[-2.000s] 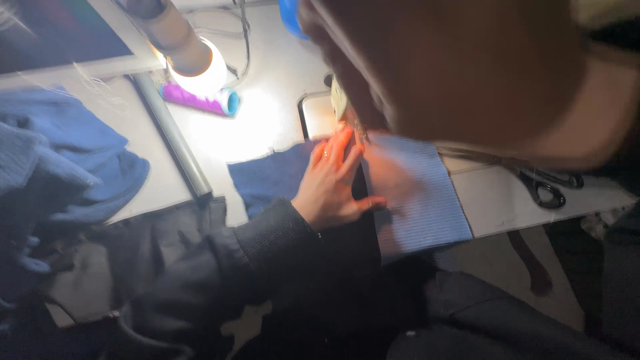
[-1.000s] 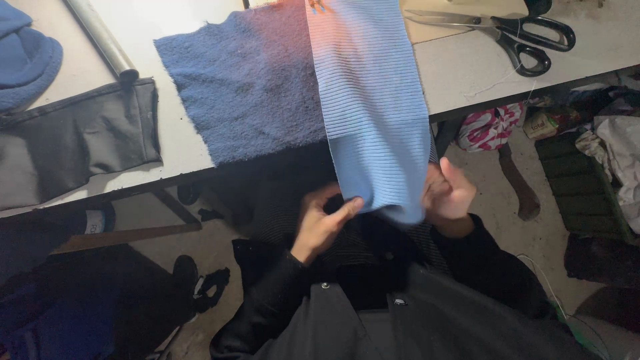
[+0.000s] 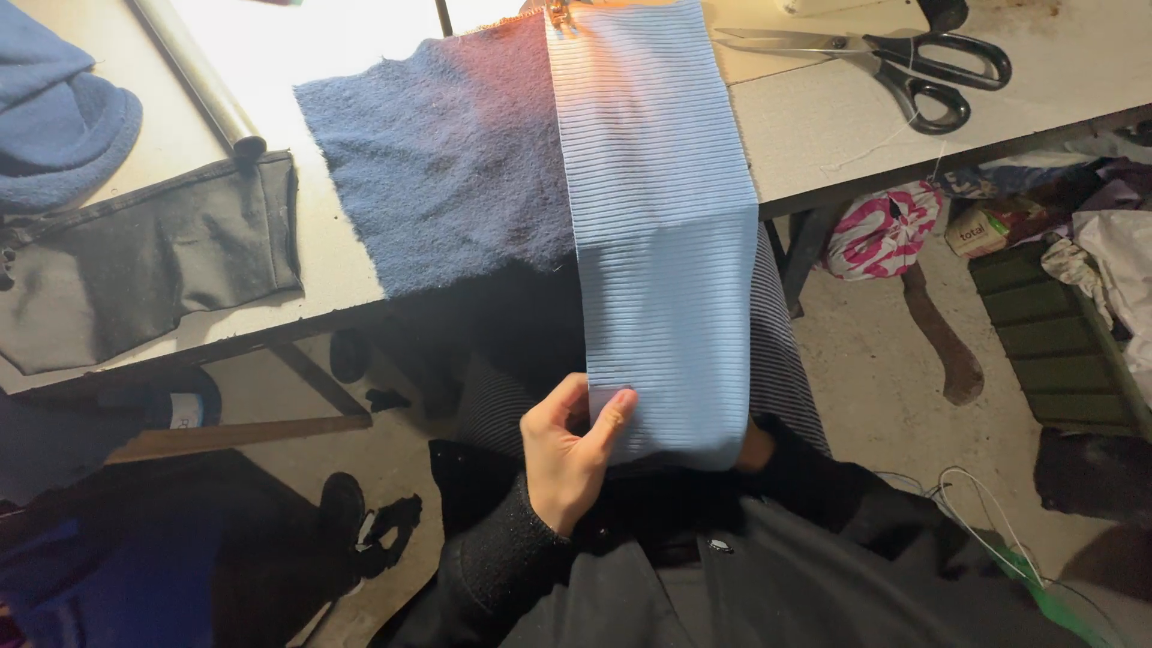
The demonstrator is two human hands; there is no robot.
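Observation:
A light blue ribbed fabric strip (image 3: 666, 234) runs from the sewing machine's presser foot (image 3: 560, 13) at the top down over the table edge toward my lap. My left hand (image 3: 576, 445) pinches its lower left edge, thumb on top and fingers behind. My right hand (image 3: 756, 448) is mostly hidden behind the strip's lower right corner, so its grip does not show. Darker blue fleece fabric (image 3: 450, 162) lies flat on the table along the strip's left side, its top edge reaching toward the presser foot.
Black-handled scissors (image 3: 864, 54) lie on the table at the upper right. On the left are a metal tube (image 3: 193, 72), a dark fabric piece (image 3: 162, 261) and blue fleece (image 3: 63, 117). A green crate (image 3: 1053, 333) and a pink-and-white bundle (image 3: 886, 229) sit below the table at right.
The view has shifted down from the lamp. My left hand has left the fabric near the machine for the strip's lower end. My right hand, visible a second ago, is now mostly behind the strip.

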